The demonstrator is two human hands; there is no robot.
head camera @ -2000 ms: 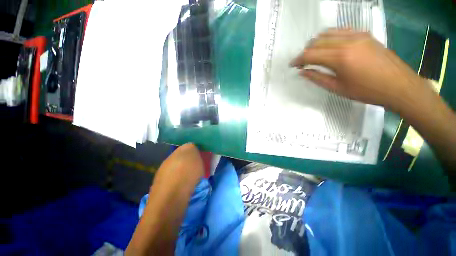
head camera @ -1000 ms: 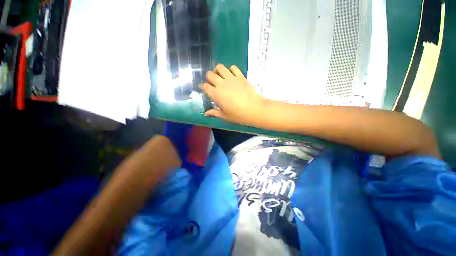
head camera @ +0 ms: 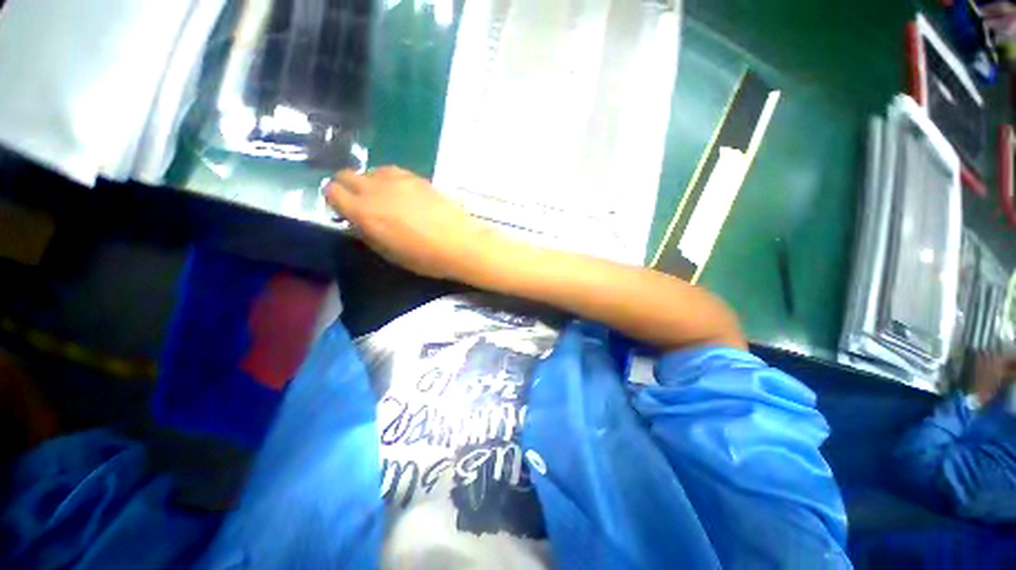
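A silver-grey perforated panel (head camera: 557, 111) lies on a white sheet on the green bench. Left of it is a glossy clear carrier sheet with black rectangles (head camera: 318, 78). My right hand (head camera: 390, 212) is at the sheet's near edge, its forearm crossing in front of the panel's near end. Its fingers are bent and close together; blur and glare hide whether they pinch anything. My left hand is not in view.
A white sheet stack (head camera: 84, 78) is at far left. Right of the panel lie a black and pale strip (head camera: 719, 184) and a thin dark tool (head camera: 785, 273). Stacked panels (head camera: 908, 234) stand further right, near another person's hand (head camera: 986, 373) and blue sleeve. Blue bin (head camera: 206, 345) below.
My right hand has gone from over the panel to the clear sheet's near edge. My left forearm has left the picture. The view has swung right, showing the stacked panels and another person.
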